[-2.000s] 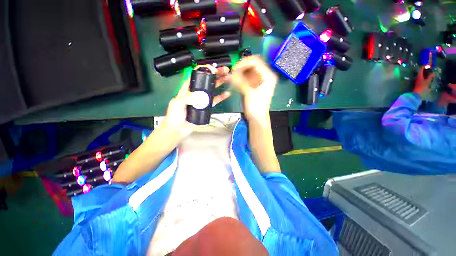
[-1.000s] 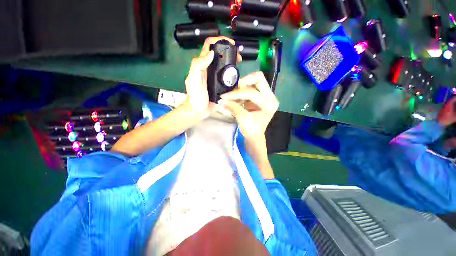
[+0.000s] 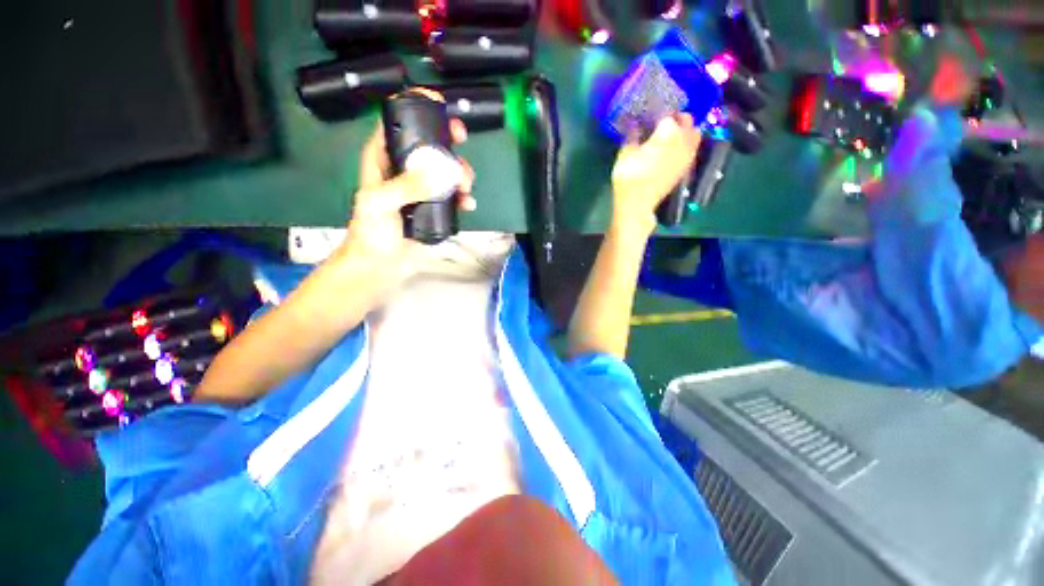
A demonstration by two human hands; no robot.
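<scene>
My left hand (image 3: 384,206) is closed around a black cylindrical light unit (image 3: 421,128), held upright near the bench's front edge. Its thumb lies over the side where a pale round disc partly shows. My right hand (image 3: 655,166) is at the front corner of the blue screw bin (image 3: 667,89), its fingertips over the silver screws. Whether the fingers pinch a screw cannot be seen. A black electric screwdriver (image 3: 548,172) lies on the bench between my hands, its tip towards me past the bench edge.
More light units (image 3: 352,85) lie behind my left hand and around the bin. A black tray (image 3: 115,115) is at the left. A filled tray (image 3: 126,355) is below the bench edge. Another person's blue sleeve (image 3: 916,252) is at the right, above a grey vented case (image 3: 870,458).
My right hand has left the light unit and moved right to the blue bin. My left hand still holds the unit, with its thumb now across the side. The view has shifted.
</scene>
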